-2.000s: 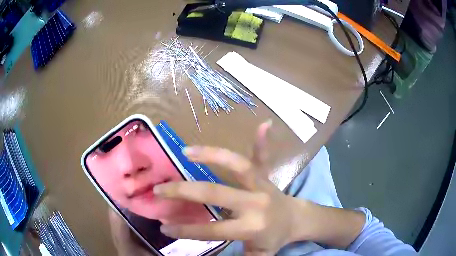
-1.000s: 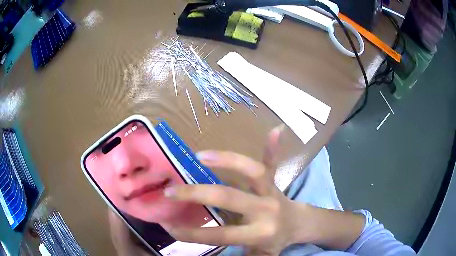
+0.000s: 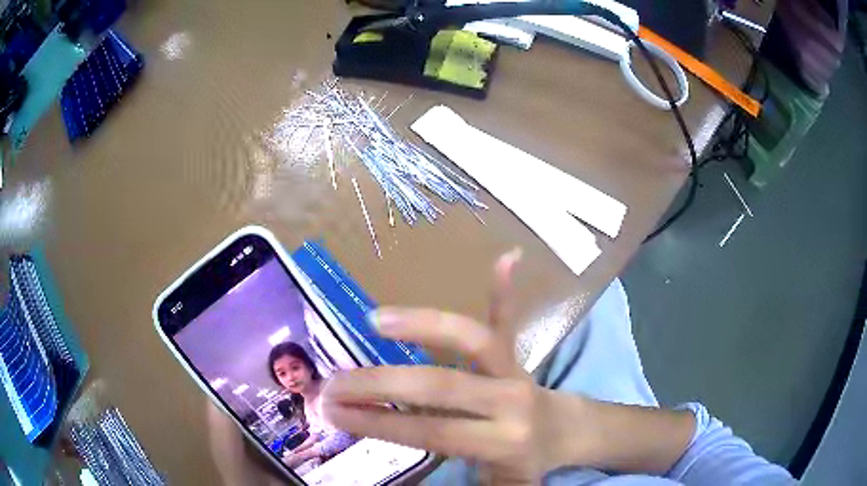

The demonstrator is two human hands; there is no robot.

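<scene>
A smartphone (image 3: 276, 332) in a white-edged case is held tilted above the table, its lit screen showing a picture of a person. My left hand (image 3: 233, 446) holds it from below and behind; most of that hand is hidden by the phone. My right hand (image 3: 456, 394) is over the phone's lower right part, fingers partly spread and holding nothing. The middle fingertips are over the screen; I cannot tell if they touch it. A blue solar cell (image 3: 333, 285) lies on the table (image 3: 190, 180), partly hidden behind the phone and my right hand.
Loose silver ribbon strips (image 3: 399, 171) lie mid-table. Two white strips (image 3: 513, 180) overlap to their right. A black tray with yellow sponge (image 3: 418, 59) and the soldering iron (image 3: 447, 13) are at the back. Blue cells (image 3: 28, 361) and bundled ribbon (image 3: 114, 446) are at left.
The screen has changed from a close-up of a face to a smaller, wider picture. My right fingers have shifted over the screen, two of them now close together. My left hand still holds the phone.
</scene>
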